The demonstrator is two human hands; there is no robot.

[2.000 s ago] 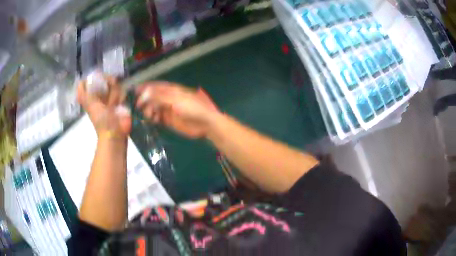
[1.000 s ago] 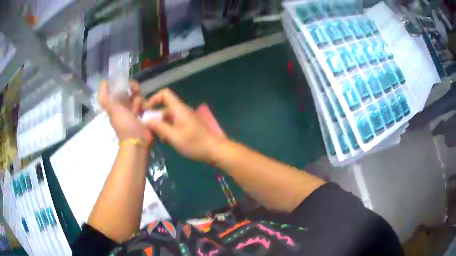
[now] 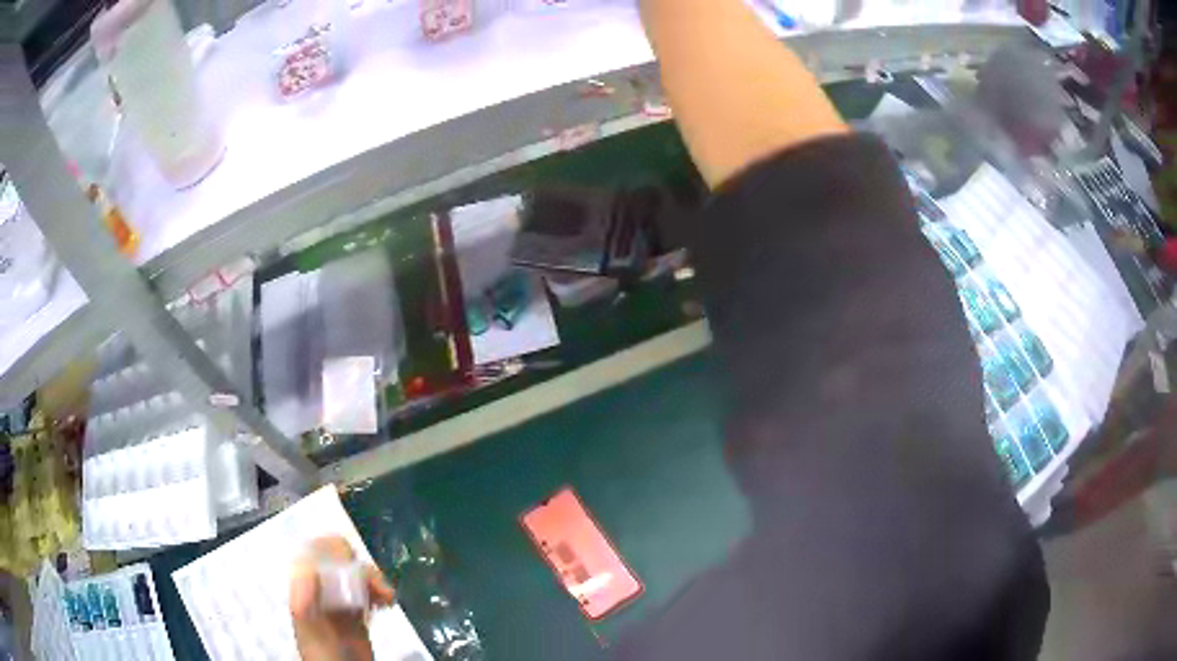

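Note:
My left hand (image 3: 338, 620) is at the lower left, over a white sheet (image 3: 245, 588) on the green bench. Its fingers are closed around a small whitish unit (image 3: 341, 584), which is blurred. My right forearm (image 3: 749, 91) reaches up over the upper shelf, and the right hand itself is cut off by the top edge. A red-pink smartphone (image 3: 581, 555) lies flat on the green bench between the left hand and the right sleeve. Crumpled clear film (image 3: 432, 581) lies just right of the white sheet.
The white upper shelf (image 3: 426, 97) crosses the top, with a slanting grey metal post (image 3: 155, 316) at left. White trays (image 3: 149, 478) stand behind the post. Label sheets (image 3: 1013, 375) are stacked at right, partly behind my sleeve. Papers (image 3: 497, 291) lie beneath the shelf.
My hands have moved apart. My right arm has stretched up and forward over the shelf, while my left hand is lower with the unit. The view has tilted up, and the smartphone is uncovered.

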